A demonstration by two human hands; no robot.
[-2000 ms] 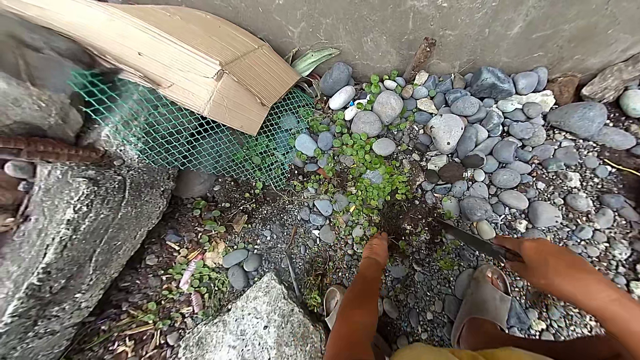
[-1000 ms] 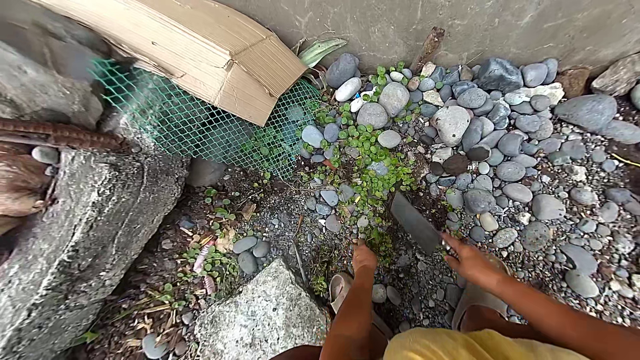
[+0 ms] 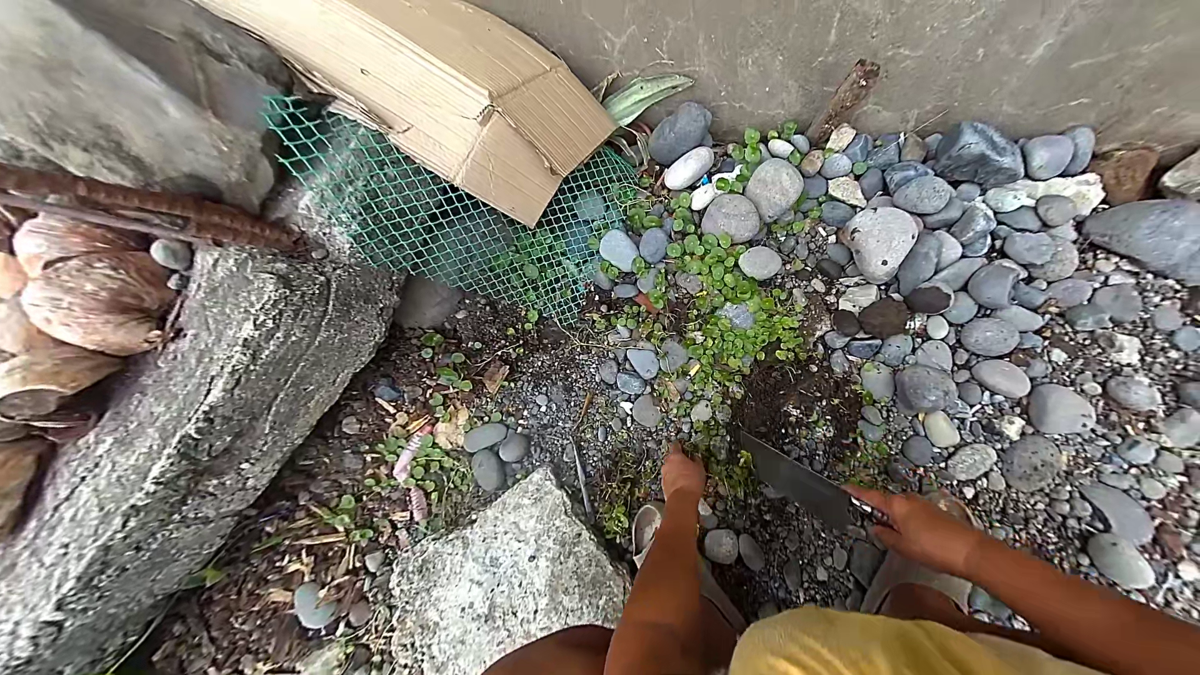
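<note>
My right hand [image 3: 914, 527] is closed around the handle of a broad-bladed knife [image 3: 797, 480], its dark blade pointing left over bare soil. My left hand [image 3: 683, 472] is low at the near edge of a patch of small round-leaved green plants [image 3: 727, 319]; its fingertips are at the greenery, and whether they grip a stem cannot be told. Dark loosened soil [image 3: 792, 398] lies just beyond the blade tip. Rounded grey stones surround the plants.
A concrete wall [image 3: 937, 56] runs along the back. Cardboard [image 3: 441, 94] lies over green plastic mesh [image 3: 422, 225] at the upper left. A long rock [image 3: 206, 403], coconut husks [image 3: 94, 281] and an angular stone [image 3: 511, 581] are on the left. My sandalled feet stand below my hands.
The knife blade, upright and pointing away beside the plants a second ago, now points left, lower and nearer my left hand. The view has shifted left.
</note>
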